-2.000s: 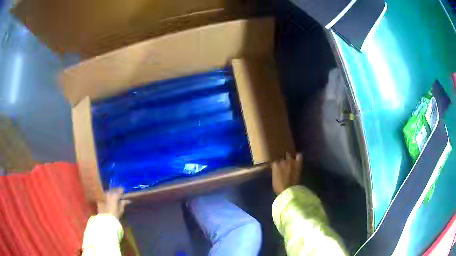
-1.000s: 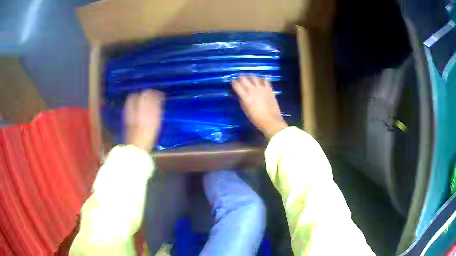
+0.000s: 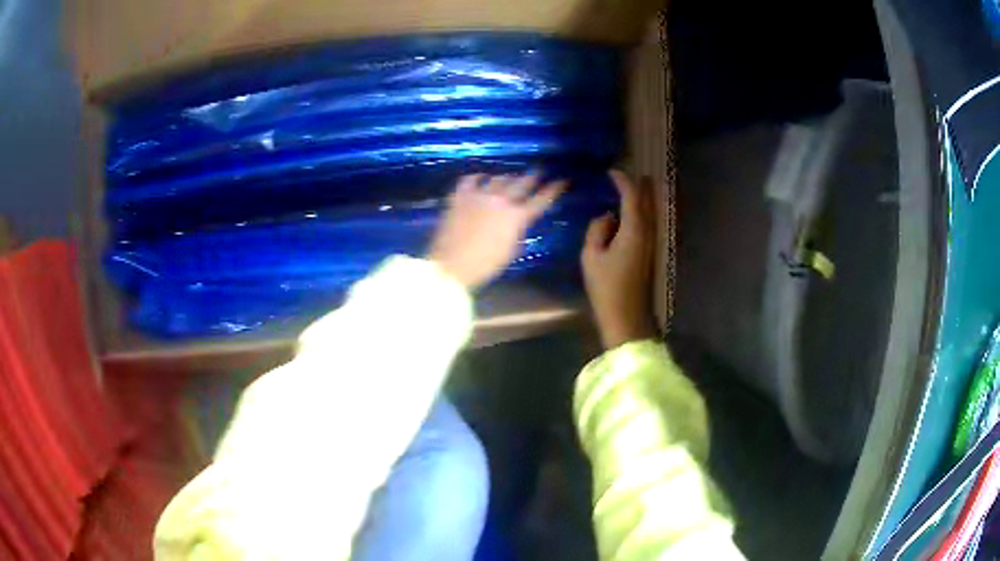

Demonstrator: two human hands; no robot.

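Observation:
An open cardboard carton (image 3: 515, 319) holds several shiny blue-film-wrapped panels (image 3: 329, 153) lying in rows. My left hand (image 3: 488, 225) is bare and reaches over the near side of the carton, its fingers spread on the blue film right of the middle; it grips nothing that shows. My right hand (image 3: 623, 258) is bare, at the carton's right inner wall, with thumb and fingers apart beside the right end of the panels. Its fingertips are partly in shadow.
A wavy red foam stack (image 3: 49, 384) stands left of the carton. The green-topped bench (image 3: 970, 274) curves along the right, with black strips (image 3: 943, 504) and a bit of green packet (image 3: 979, 411). A grey shape with a yellow piece lies between carton and bench. My knee is below.
My left hand has moved right across the blue panels. My right hand has moved from the panels to the carton's right side. The carton now shows further left and closer.

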